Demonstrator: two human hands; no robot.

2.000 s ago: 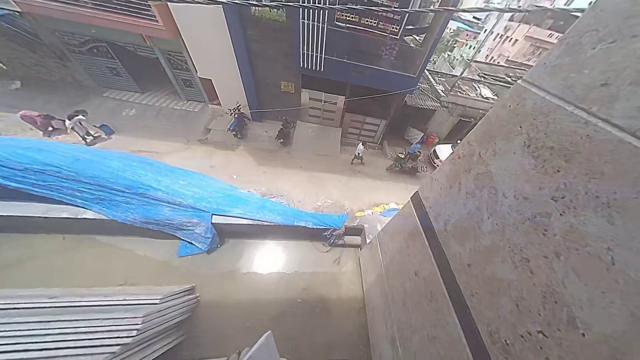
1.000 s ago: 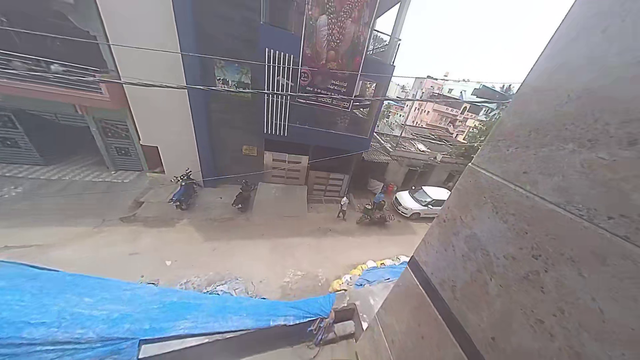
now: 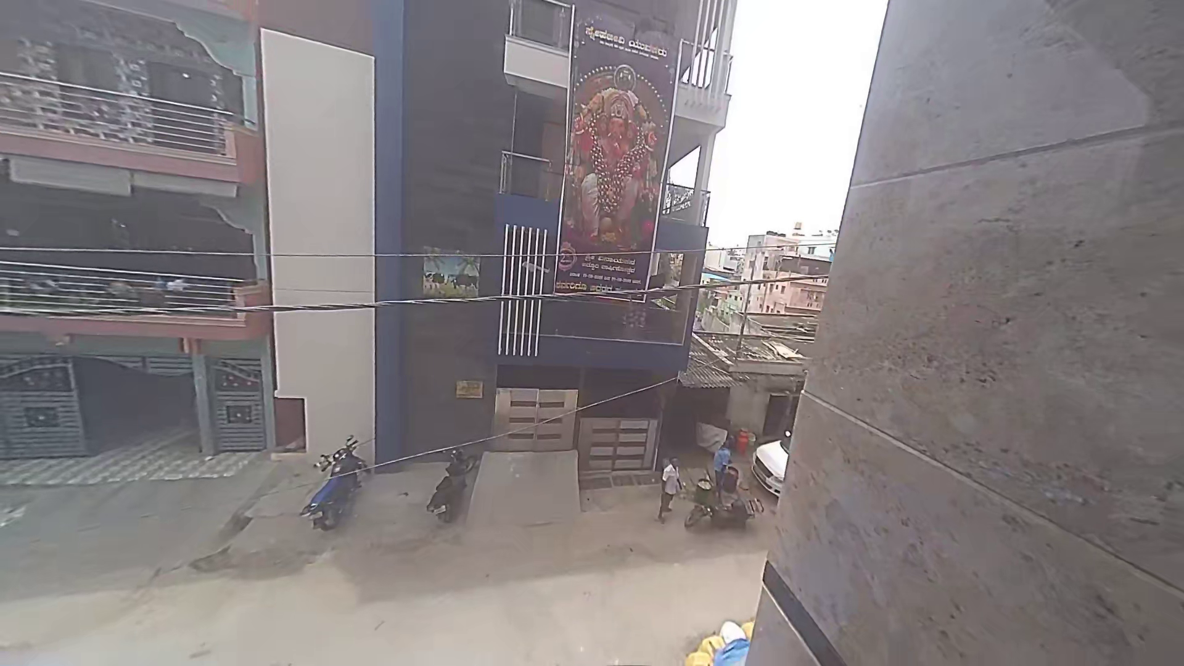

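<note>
Neither my left hand nor my right hand is in the frame, so what they hold cannot be seen. A stone-clad wall (image 3: 999, 370) with dark joints rises close by on the right. Below lies a street (image 3: 462, 601), seen from above. Across it a blue motorcycle (image 3: 335, 486) and a dark two-wheeler (image 3: 451, 486) are parked. A person in a light shirt (image 3: 670, 486) stands near a loaded motorcycle (image 3: 720, 504), with a person in blue (image 3: 722, 458) beside it. A white car (image 3: 771, 464) is partly hidden by the wall.
Overhead cables (image 3: 416, 302) cross the view. A large printed banner (image 3: 615, 157) hangs on the blue and grey building opposite. Left of it stands a building with railed balconies (image 3: 120, 287). Yellow and white sacks (image 3: 717, 646) show at the bottom edge.
The view has tilted up strongly. The blue tarpaulin along the near edge, seen in both earlier frames, and the stacked slabs seen two seconds ago are out of view.
</note>
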